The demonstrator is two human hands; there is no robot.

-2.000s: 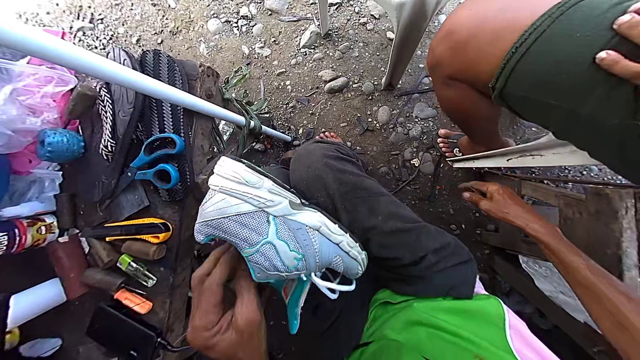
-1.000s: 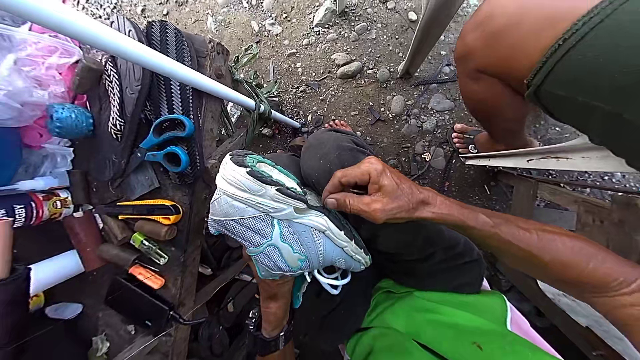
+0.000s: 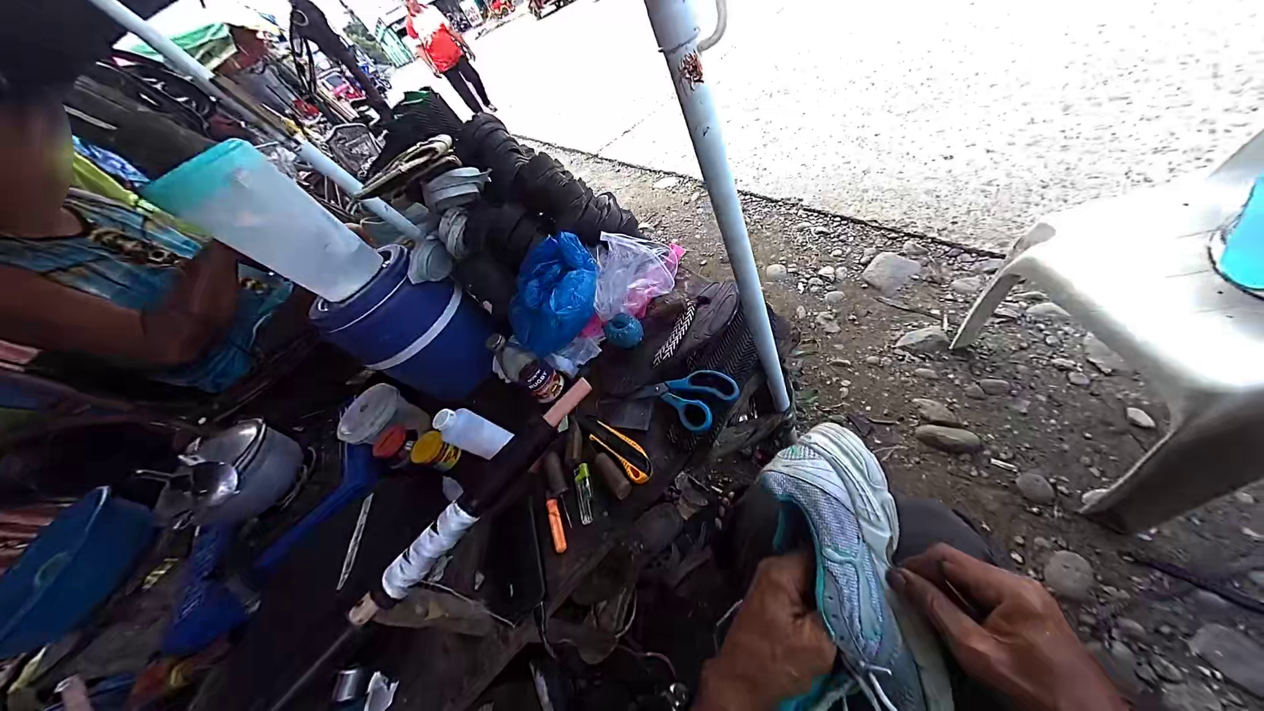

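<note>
A grey and white athletic shoe with teal trim rests over my knees at the lower right. My left hand grips its upper near the collar, with the fingers partly inside or behind the shoe. On the other side, my right hand has its thumb and fingertips against the edge of the sole. The white laces hang at the bottom of the view. Blue-handled scissors, a yellow and black utility knife and an orange-handled tool lie on the dark work surface to the left.
A slanting metal pole stands behind the shoe. A white plastic chair is at right on stony ground. At left, a person sits beside a blue container. A rod wrapped in white crosses the bench.
The view has swung far left and up toward the bench and road. My right hand has moved from the upper side of the shoe to its sole edge, and the shoe now points upward.
</note>
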